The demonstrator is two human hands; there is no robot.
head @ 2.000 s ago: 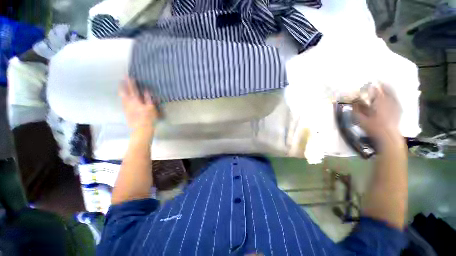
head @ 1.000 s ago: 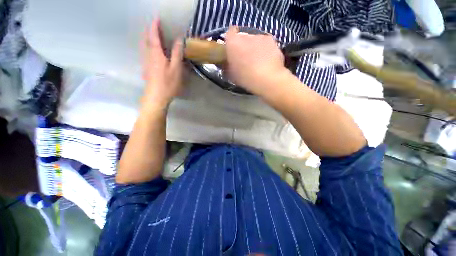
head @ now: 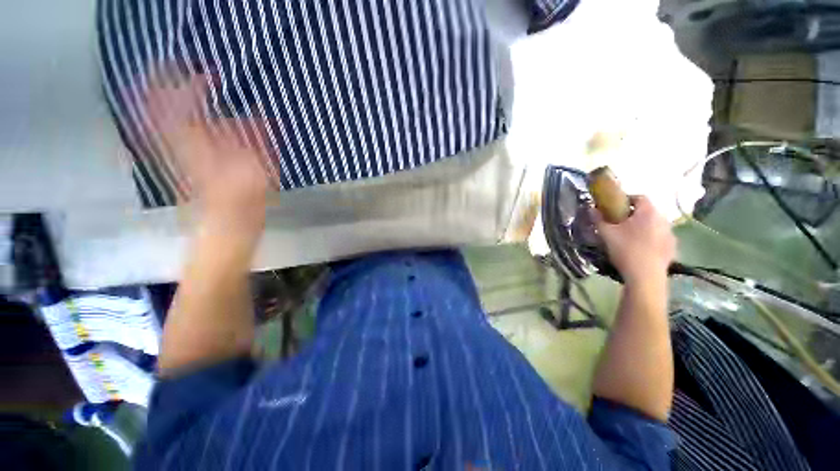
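Observation:
The striped garment (head: 350,83), dark with narrow white stripes, lies spread over the pale pressing board (head: 387,198). My left hand (head: 207,138) is blurred and lies over the garment's left part; its fingers look apart, but whether they pinch the cloth cannot be told. My right hand (head: 635,239) holds the steam iron (head: 569,216) by its tan wooden handle, to the right of the garment, at the edge of the white cloth. The iron's dark shiny body points up and stands clear of the garment.
The white cloth (head: 608,92) covers the rest area at the right. A cord (head: 737,285) trails right from the iron. Dark striped cloth (head: 728,396) lies at the lower right. White cloth with blue and yellow marks (head: 101,340) hangs at the lower left.
The iron in my right hand has moved from the garment to the white cloth at the right. My left hand is now over the garment, which lies spread wider in view.

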